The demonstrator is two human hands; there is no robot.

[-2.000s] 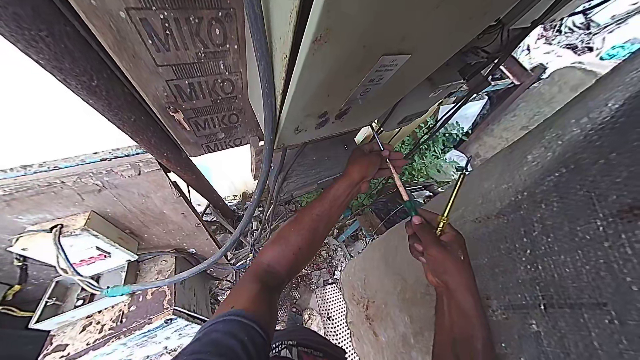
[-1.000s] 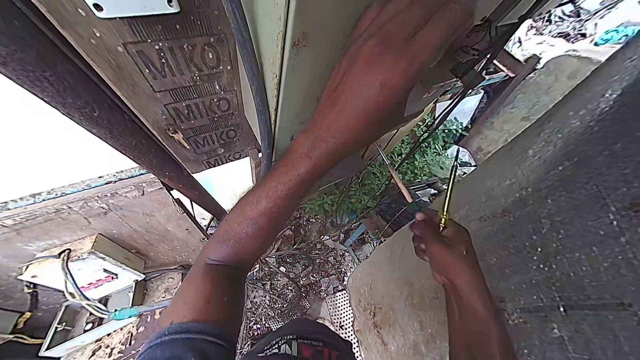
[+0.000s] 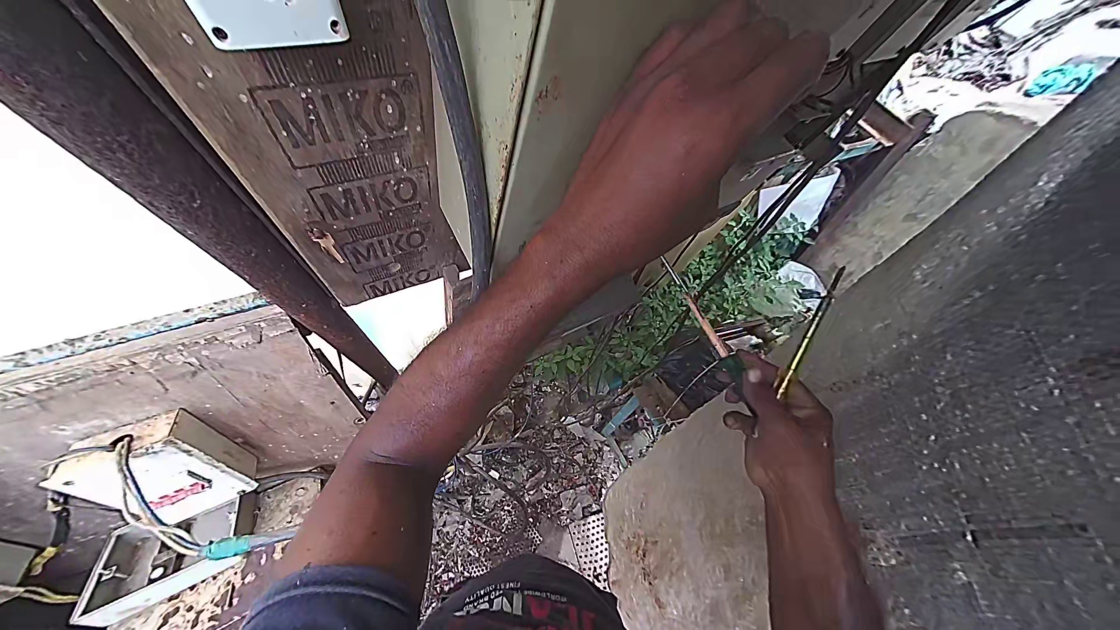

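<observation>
My left hand (image 3: pixel 691 122) is raised at the face of a tall beige metal cabinet (image 3: pixel 560 149); its fingertips are partly out of sight, and whether they hold anything cannot be told. Lower on the right, my right hand (image 3: pixel 783 416) is closed around a screwdriver (image 3: pixel 707 325) with a thin metal shaft, a copper-coloured sleeve and a dark green handle, pointing up and left. A slim yellow-green tool or rod (image 3: pixel 809 332) with a dark tip also sticks up from the same hand. What lies inside the fist is hidden.
A thick grey cable (image 3: pixel 459 131) runs down beside the cabinet, next to a printed plywood board (image 3: pixel 350 114). A rusty metal pole (image 3: pixel 192 201) slants at left. Lower left are opened electrical boxes (image 3: pixel 157 477) with wires. A concrete slab (image 3: pixel 691 516), debris and plants (image 3: pixel 744 271) lie below; a rough wall stands right.
My left hand has moved up from the screwdriver's tip to the cabinet face. My right hand still holds the screwdriver and the yellow-green tool.
</observation>
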